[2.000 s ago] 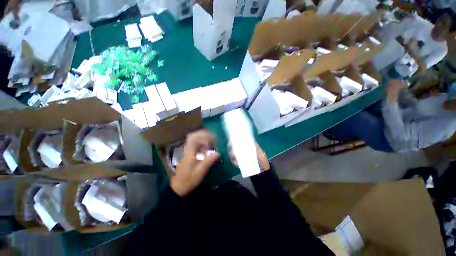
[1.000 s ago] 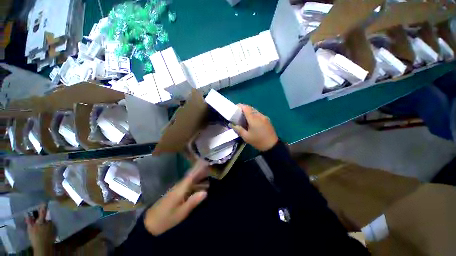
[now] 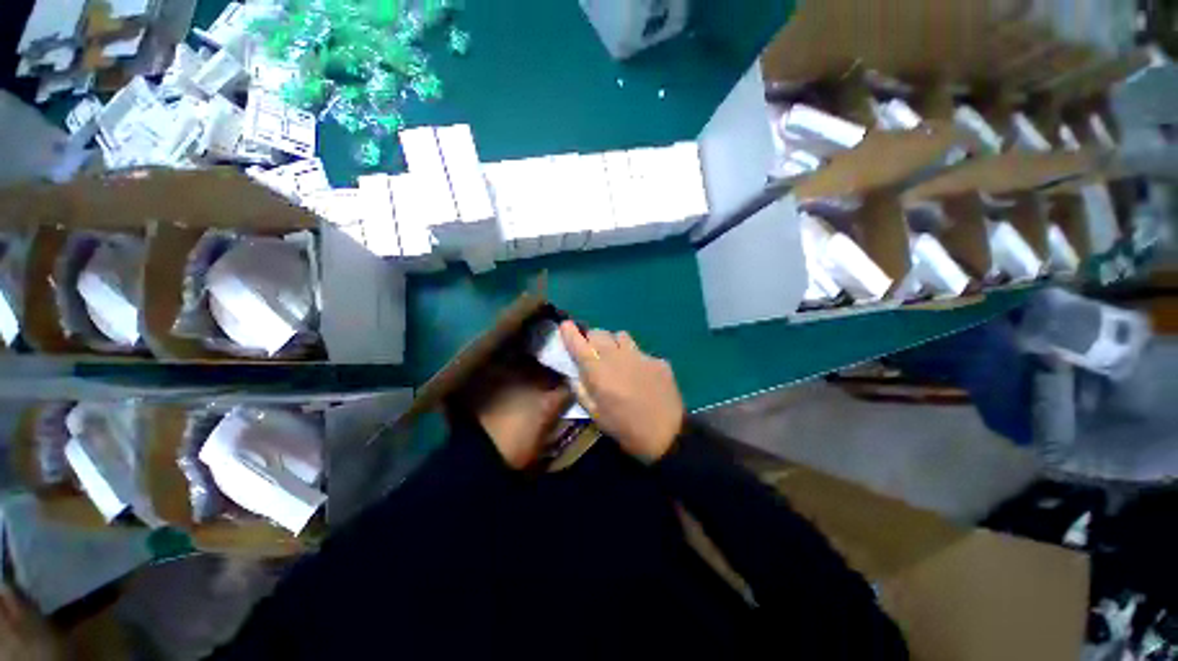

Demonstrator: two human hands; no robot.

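Note:
An open retail box with a brown flap [image 3: 472, 355] stands tilted at the near table edge in front of me. My right hand [image 3: 629, 393] holds a small white accessory box [image 3: 558, 358] by its side, partly inside the retail box. My left hand [image 3: 514, 420] is at the near side of the retail box, mostly hidden by the dark sleeve and the box; its fingers cannot be seen. The product inside is largely covered by my hands.
A row of small white boxes [image 3: 594, 196] crosses the green mat [image 3: 568, 284]. Filled retail boxes stand in rows left [image 3: 366, 304] and right [image 3: 756, 265]. Green parts [image 3: 362, 65] and white packets [image 3: 168, 123] lie at back left. A large carton [image 3: 995, 588] is below right, beside a person's sleeve.
My right hand has lowered the white accessory box into the retail box. My left hand has moved up and right against the box. The view has shifted.

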